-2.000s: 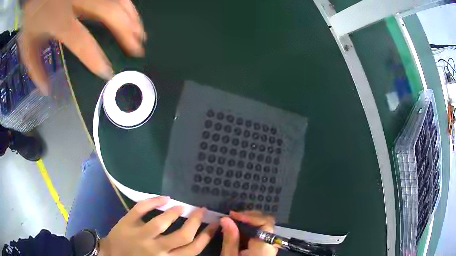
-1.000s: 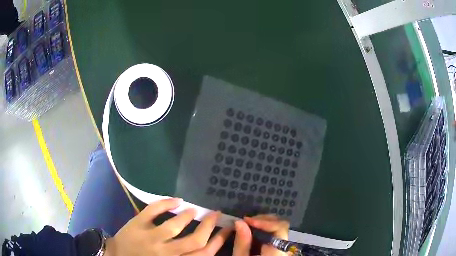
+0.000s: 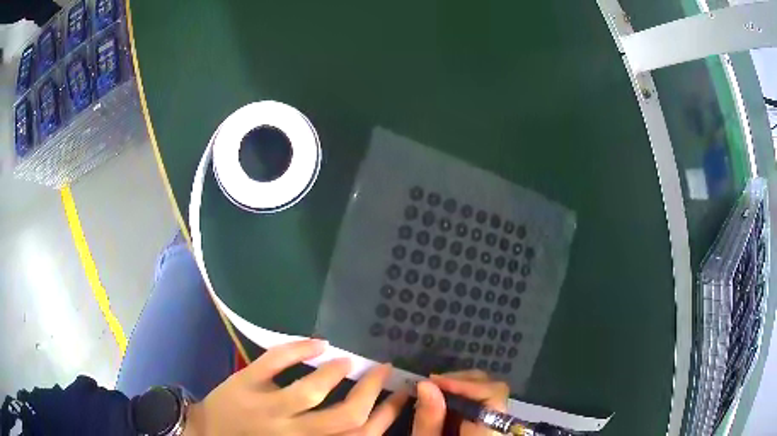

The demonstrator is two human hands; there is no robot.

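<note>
A white tape roll [image 3: 307,157] lies on the dark green bench at the upper left. Its loose strip [image 3: 198,213] curves down and runs right along the bottom. My left hand [image 3: 298,396] rests on the strip with fingers spread; its thumb is hidden. My right hand [image 3: 464,404] grips a slim black pen [image 3: 503,421] over the strip, cut off by the lower edge. The pen tip is hidden behind the fingers. Small faint marks show on the strip between my hands. A translucent liner sheet [image 3: 349,255] with a grid of black round pads lies just beyond the strip.
Stacked clear trays of phone housings [image 3: 81,140] stand at the upper left, past the bench edge. A pale metal rail [image 3: 660,162] curves down the right side. More stacked clear trays [image 3: 716,315] stand beyond it. Grey floor with a yellow line [image 3: 89,272] shows at left.
The hand by the tape roll is gone from view. The view has shifted, so the roll, sheet and strip sit further right. My hands remain at the strip, with the pen still held.
</note>
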